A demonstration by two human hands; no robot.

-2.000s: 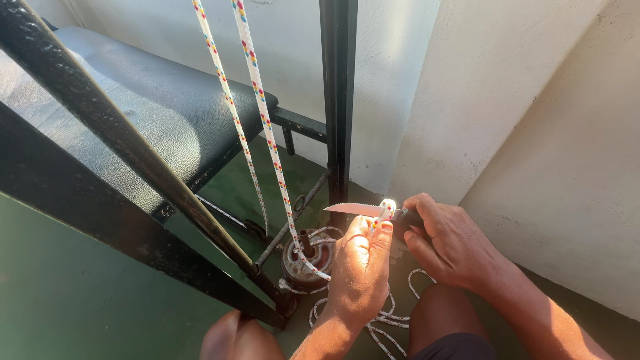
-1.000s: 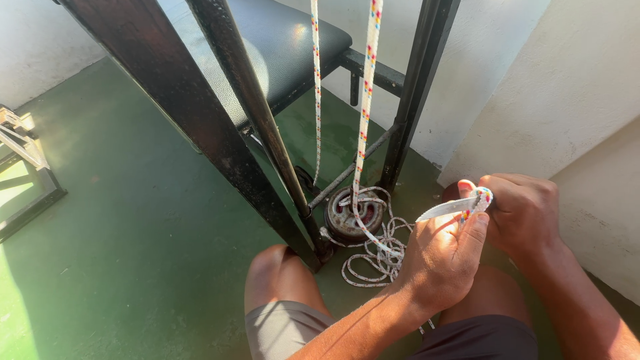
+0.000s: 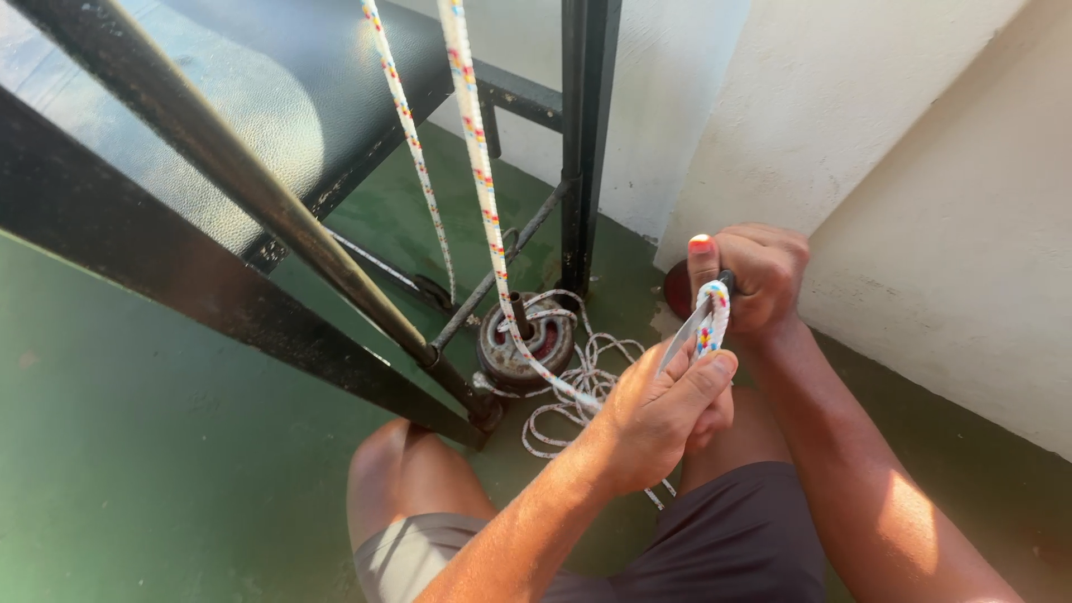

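My left hand [image 3: 670, 410] pinches a folded loop of white rope with coloured flecks [image 3: 712, 322] between thumb and fingers. The fist of my right hand [image 3: 748, 276] is closed on the black handle of a knife, its thumb up. The knife's blade [image 3: 682, 335] passes through the rope's bend and points down toward my left hand; its tip is hidden there. Two lengths of the same kind of rope [image 3: 479, 159] hang at the left of my hands, one running down toward my left hand. More rope lies in loose coils [image 3: 590, 377] on the floor.
Round metal weight plates [image 3: 523, 356] sit on the green floor around a post. Black metal frame bars [image 3: 251, 193] slant across the left, with an upright [image 3: 586, 142] behind. A padded black bench [image 3: 335, 92] stands beyond. A pale wall [image 3: 938, 243] rises at the right.
The knife blade, which pointed left across the rope two seconds ago, now slants down toward my left hand. My right fist is turned with its thumb up. The view swung left and back.
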